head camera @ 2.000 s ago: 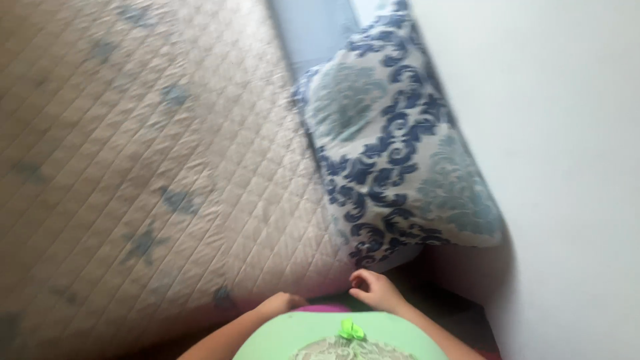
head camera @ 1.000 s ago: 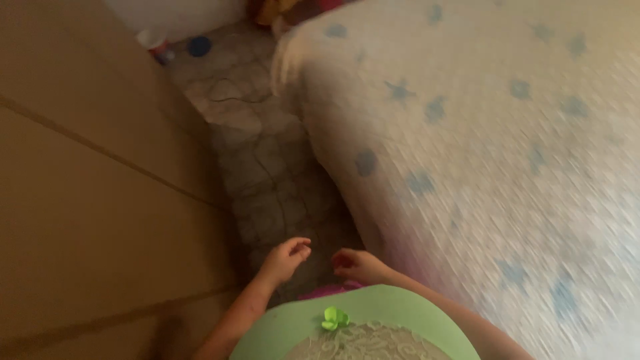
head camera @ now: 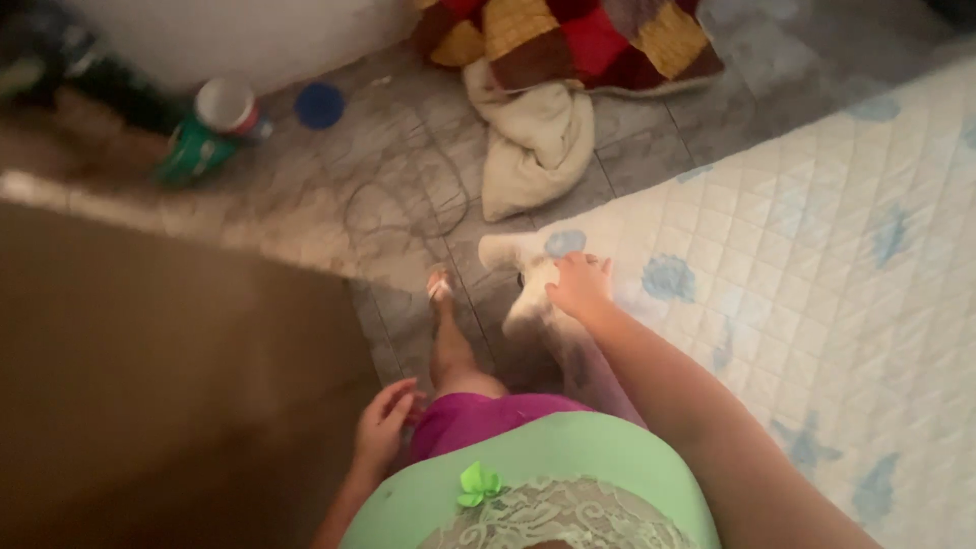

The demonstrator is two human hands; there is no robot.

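My right hand (head camera: 581, 286) rests on the corner of a white quilted bed cover (head camera: 762, 252) with blue sea-shape prints, its fingers spread a little. Whether it grips the fabric cannot be made out. Below that corner the cover hangs in folds. Beside my purple shorts (head camera: 488, 415) hangs my left hand (head camera: 389, 419), fingers loosely bent, holding nothing. My foot in a sandal (head camera: 440, 284) stands on the tiled floor between the bed and a brown panel.
A cream cloth (head camera: 537, 145) lies on the floor beneath a patchwork blanket (head camera: 572, 38) in red, yellow and brown. A cable (head camera: 408, 229) loops across the tiles. Farther left are a blue round object (head camera: 319, 105), a white tub (head camera: 226, 104) and a large brown panel (head camera: 168, 343).
My right hand has reached forward onto the bed corner; a second ago it was near my waist. The view has turned strongly from the patterned pillow and wall toward the floor beside the bed.
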